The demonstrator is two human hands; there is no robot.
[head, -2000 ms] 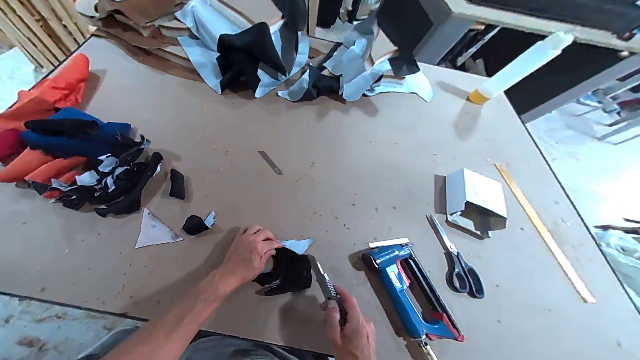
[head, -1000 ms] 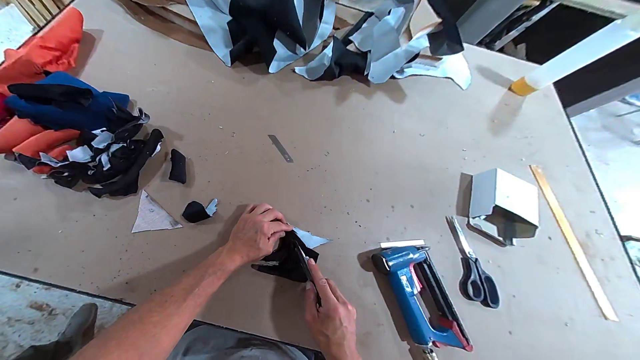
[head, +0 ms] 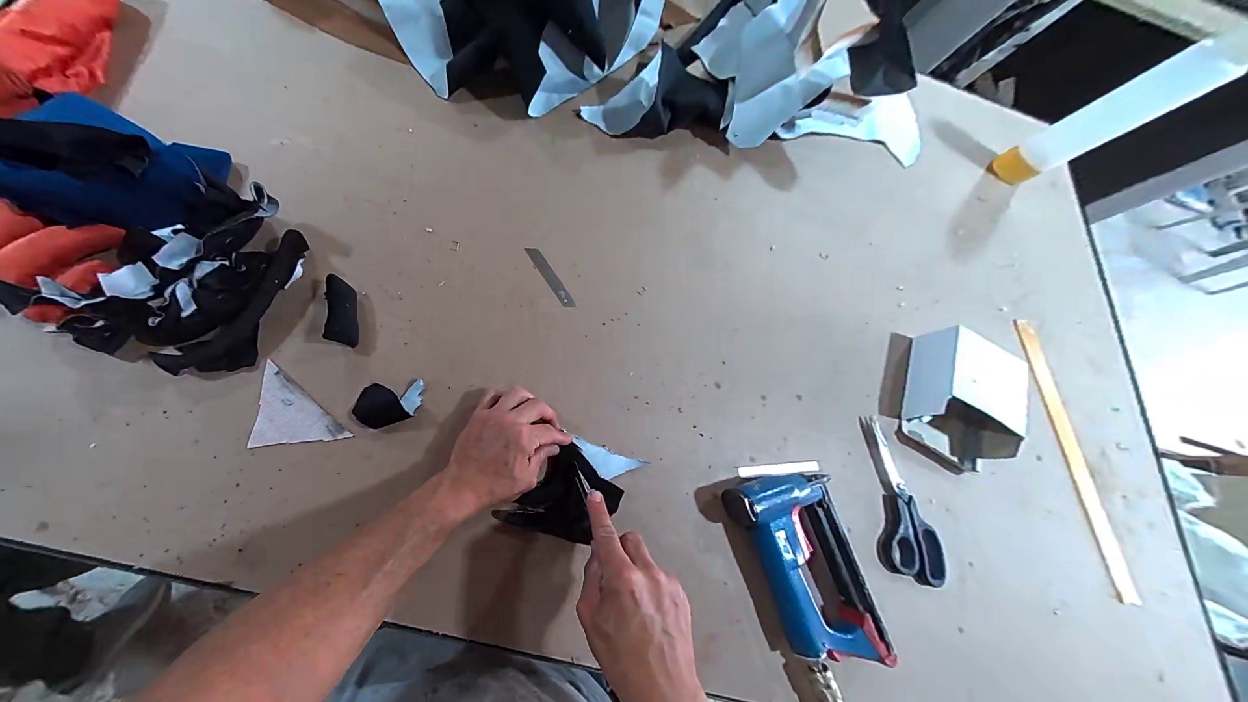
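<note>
My left hand [head: 507,448] pinches the upper edge of a black fabric piece [head: 561,502] that rests on the table near its front edge. A pale blue pointed flap [head: 609,458] sticks out to the piece's right. My right hand [head: 634,595] grips a knife, mostly hidden under the hand, with the index finger stretched along it. The thin blade [head: 583,481] lies against the black fabric. Left of my left hand are a small black and light blue scrap [head: 382,406], a whitish triangular scrap [head: 292,411] and a short black scrap [head: 341,310].
To the right lie a blue pneumatic stapler [head: 795,565], scissors [head: 907,531], a grey box [head: 965,390] and a wooden strip [head: 1077,463]. A flat metal strip [head: 551,278] lies mid-table. Fabric heaps [head: 205,283] cover the left; more scraps [head: 760,78] and a tube [head: 1121,107] are at the back.
Two seconds ago the knife's blade showed beside the fabric, to its right; my right hand has brought it onto the black piece. My left hand stays on the fabric. The view has shifted closer.
</note>
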